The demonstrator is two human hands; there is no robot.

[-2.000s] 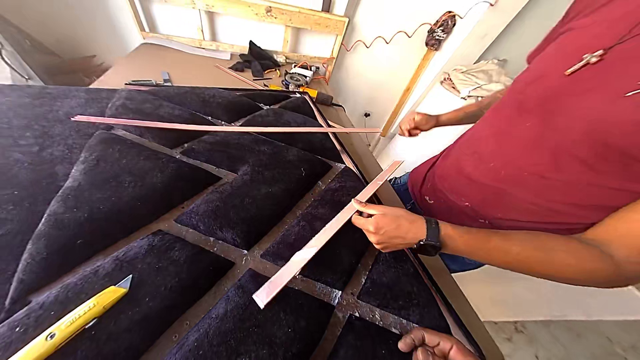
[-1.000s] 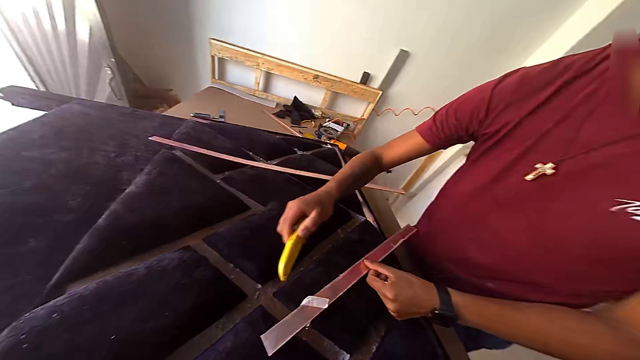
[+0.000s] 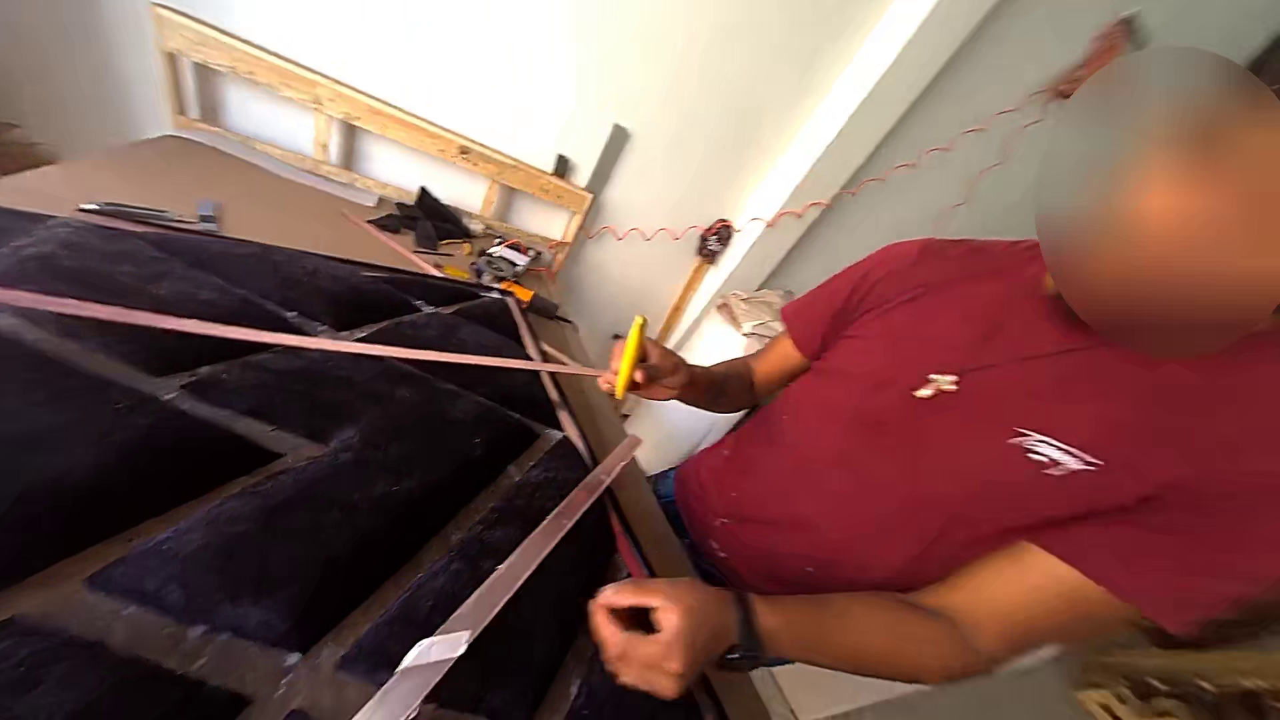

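Note:
Neither my left hand nor my right hand is in the frame. A co-worker in a dark red shirt holds a yellow utility knife (image 3: 630, 357) in one hand (image 3: 660, 370), at the end of a long thin pinkish strip (image 3: 300, 340). Their other hand (image 3: 665, 635), with a dark wristband, is loosely curled beside a wider flat strip (image 3: 530, 550). This strip lies slantwise on a panel of dark plush padded pieces (image 3: 300, 530), with brownish channels between them. A crumpled whitish piece (image 3: 435, 650) sits on its near part.
Behind the panel, a brown board (image 3: 260, 225) bears a metal hand tool (image 3: 150, 212), dark fabric scraps (image 3: 425, 218) and an orange-and-black power tool (image 3: 530, 298). A wooden frame (image 3: 370, 115) leans at the wall. A red coiled hose (image 3: 800, 210) hangs across the back.
The yellow knife, lying on the panel in the oldest frame, is now in the co-worker's hand by the long strip's end. Their other hand has come off the wider strip. The view has swung right.

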